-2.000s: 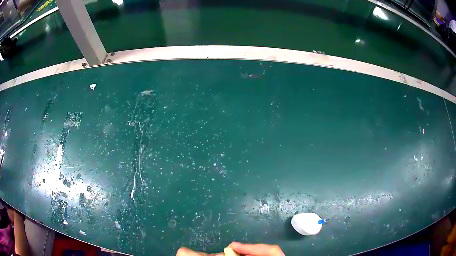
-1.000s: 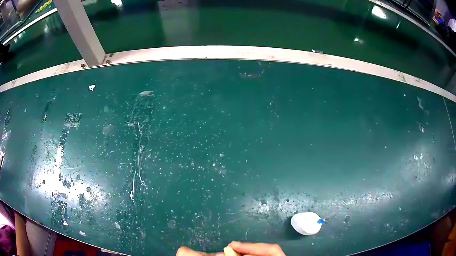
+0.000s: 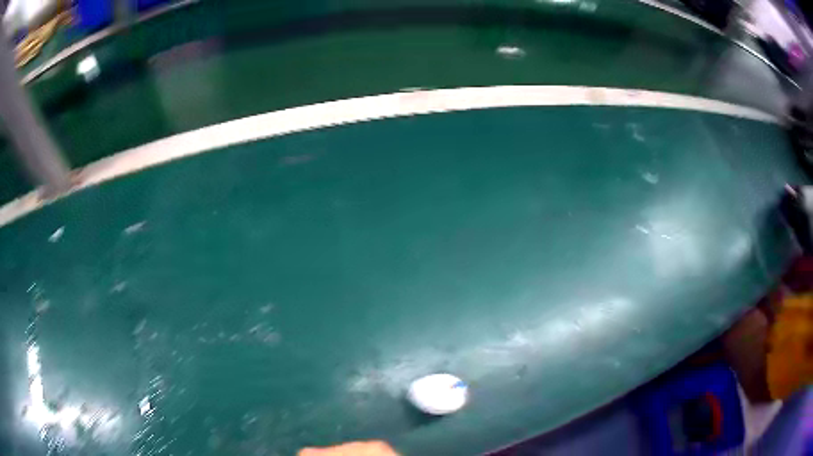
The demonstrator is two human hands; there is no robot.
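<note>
A white rounded bottle (image 3: pixel 438 394) with a small blue tip lies on its side on the green table near its front edge. The picture is blurred. Part of one hand, by its place and shape my right hand (image 3: pixel 349 449), shows at the bottom edge, left of and below the bottle, not touching it. Its fingers are mostly cut off, so I cannot tell what it holds. My left hand is out of the picture.
The glossy green table (image 3: pixel 357 240) has whitish marks. A pale rail (image 3: pixel 499 96) runs behind it, with a post (image 3: pixel 31 134) at left. Right of the table are a blue stool (image 3: pixel 695 410) and a person in orange (image 3: pixel 792 347).
The view has turned right and tilted, so the bottle appears further left. My left hand and the tan piece between my hands have left the picture. The blue stool now shows.
</note>
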